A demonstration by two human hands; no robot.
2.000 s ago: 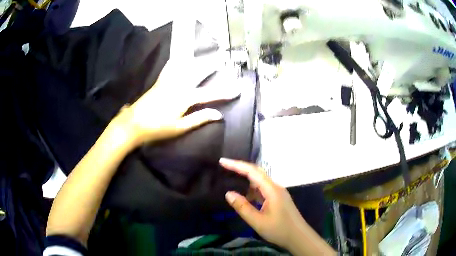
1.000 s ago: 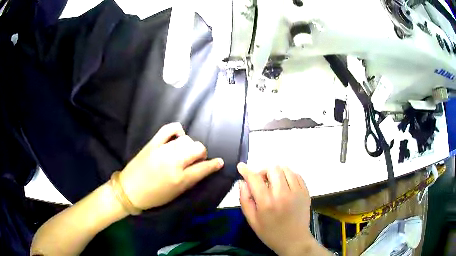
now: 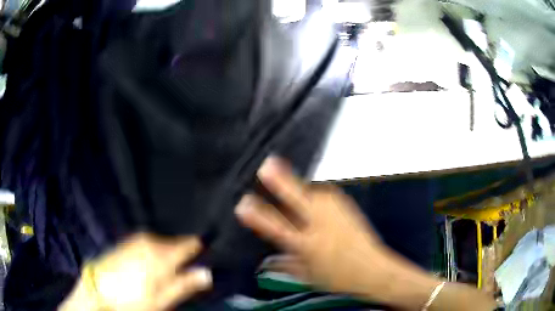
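The dark garment panel [image 3: 182, 121] spreads from the needle area over the left of the table and down to the lap. A long dark fold or seam edge [image 3: 277, 121] runs diagonally across it, up to the presser foot area [image 3: 348, 33], which is blurred by glare. My left hand [image 3: 149, 270] is at the bottom left on the cloth, thumb and finger around its lower edge, blurred. My right hand [image 3: 298, 222] lies on the cloth near the seam, fingers apart; no grip shows.
The sewing machine head [image 3: 523, 36] is at top right. Scissors [image 3: 502, 106], a thin grey tool [image 3: 471, 109] and a hanging dark strip [image 3: 522, 143] lie right of the needle. A yellow-framed holder [image 3: 481, 212] with pale cloth or paper [image 3: 526, 261] is below right.
The view has shifted. The cloth now reaches further down toward the lap, with its seam slanting. My left hand has moved down and left; my right hand has moved onto the cloth.
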